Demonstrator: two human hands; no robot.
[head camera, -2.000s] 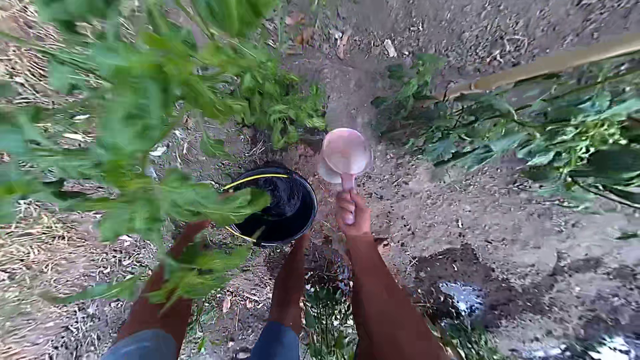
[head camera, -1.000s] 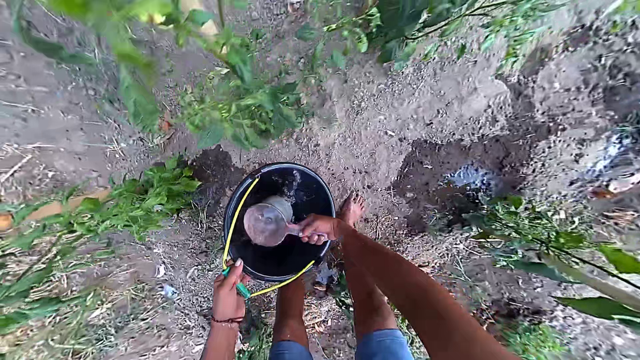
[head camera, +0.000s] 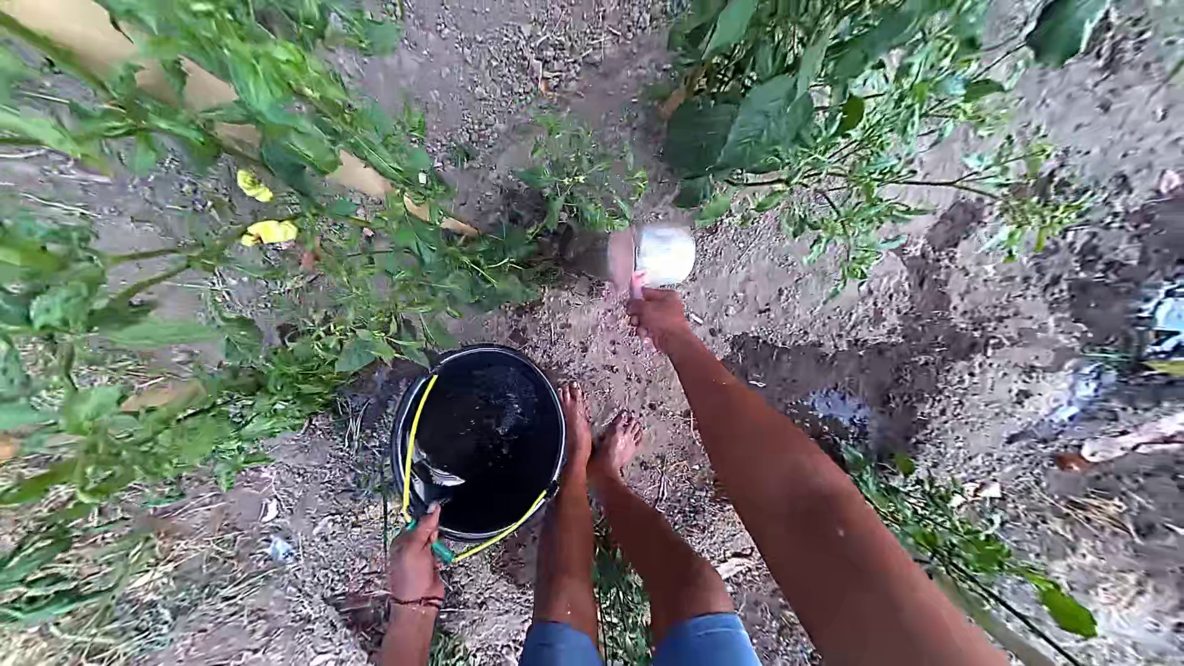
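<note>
A black bucket (head camera: 490, 435) with water in it stands on the soil beside my feet. My left hand (head camera: 416, 560) is closed around the green grip (head camera: 442, 551) of its yellow handle, at the near left rim. Out in front, my right hand (head camera: 659, 316) holds a pinkish plastic dipper (head camera: 666, 255) by its handle. The dipper is tilted onto its side, its mouth toward the left, close to a small leafy plant (head camera: 583, 180). Motion blurs the dipper's mouth, so I cannot tell how much water is leaving it.
Leafy plants with yellow flowers (head camera: 270, 232) fill the left side, crossed by a pale pole (head camera: 365, 176). A broad-leaved plant (head camera: 768, 129) grows at the upper right. Wet soil and a puddle (head camera: 837, 407) lie right of my feet (head camera: 618, 444).
A second ago the dipper was over the bucket; my right hand has since carried it out over the soil ahead. My left hand stays on the bucket's handle. The view has shifted.
</note>
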